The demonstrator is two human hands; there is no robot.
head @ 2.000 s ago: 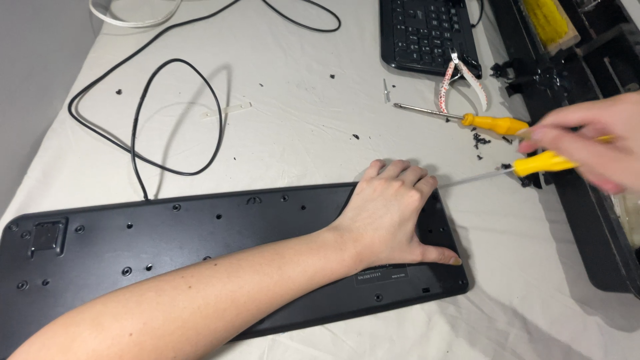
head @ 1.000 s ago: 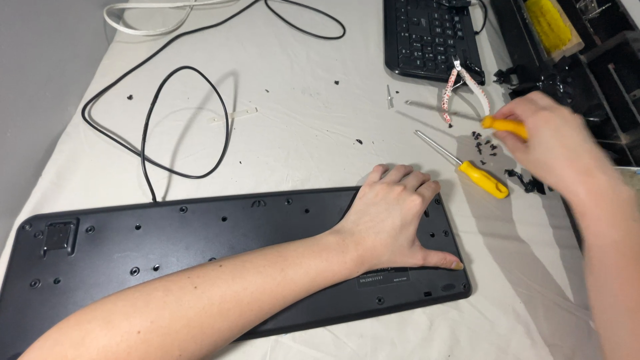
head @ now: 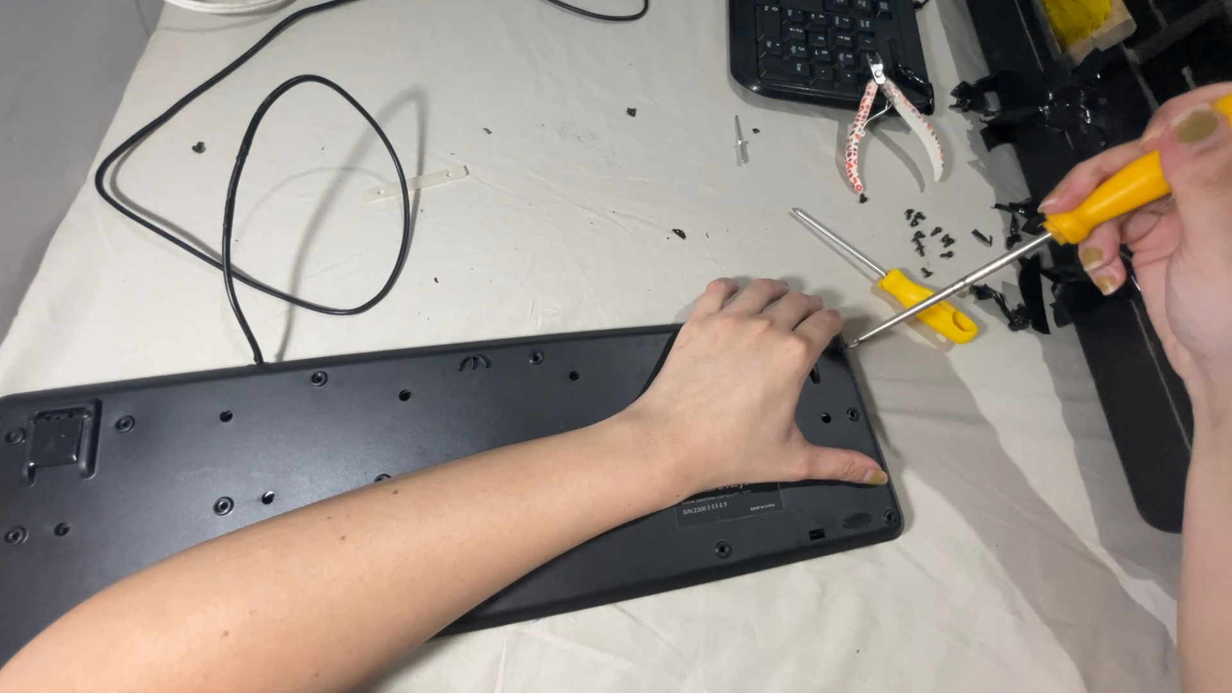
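A black computer keyboard (head: 500, 414) lies face down on a pale cloth, its underside dotted with screw holes. My left hand (head: 736, 385) is spread over its right end, thumb near the right edge, fingertips over the far edge. My right hand (head: 1155, 202) grips a yellow-handled screwdriver (head: 1107, 199), whose tip is at the keyboard's far right corner; whether it sits in a screw hole I cannot tell. A second yellow-handled screwdriver (head: 929, 306) lies on the cloth, behind the shaft of the held one. Several small black screws (head: 919, 241) lie beyond it.
White nippers with red-patterned handles (head: 895, 115) rest partly against another black keyboard (head: 818, 43) at the back. A black cable (head: 229, 202) loops at the left. A small clear plastic piece (head: 740, 144) lies near the nippers. A black tray-like part (head: 1126, 404) lines the right side.
One second ago my right hand was over the screws by the nippers with a yellow-handled screwdriver; its tip is now at the keyboard corner. The screwdriver held two seconds ago appears laid down. My left hand stays put.
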